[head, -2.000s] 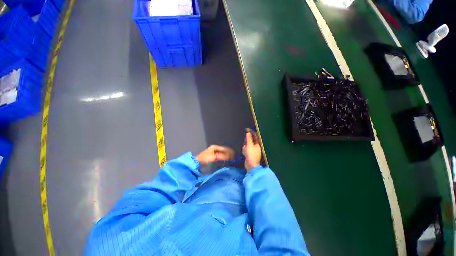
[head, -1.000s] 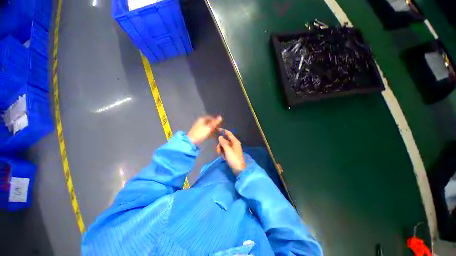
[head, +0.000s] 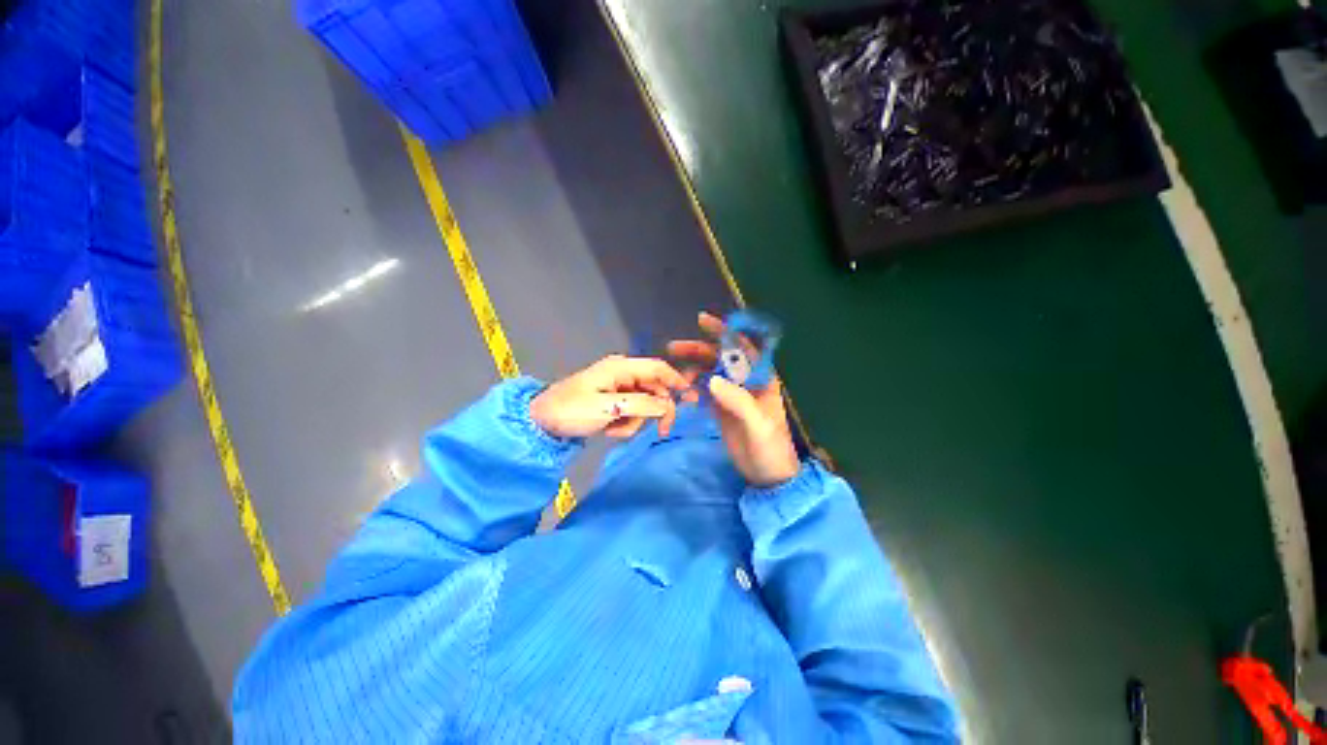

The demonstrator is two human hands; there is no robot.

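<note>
My right hand (head: pixel 757 429) holds a small blue ring-shaped item (head: pixel 754 332), possibly a roll of tape, with a pale centre. It is held up between thumb and fingers, beside the bench edge. My left hand (head: pixel 614 399) is just left of it at waist height, fingers bent and fingertips close to the right hand. Whether the left fingertips pinch anything is too small to tell.
A black parts tray (head: pixel 856 240) heaped with dark strips lies on the green bench (head: pixel 1004 422). An orange-red tool (head: pixel 1263 693) and slim black stick (head: pixel 1137 712) lie lower right. Blue crates (head: pixel 437 66) stand on the floor, more at left (head: pixel 109 342).
The blue item now shows clearly, raised in my right hand. My right hand has moved right, and my left hand slightly right and down. The view has shifted, so the tray sits higher.
</note>
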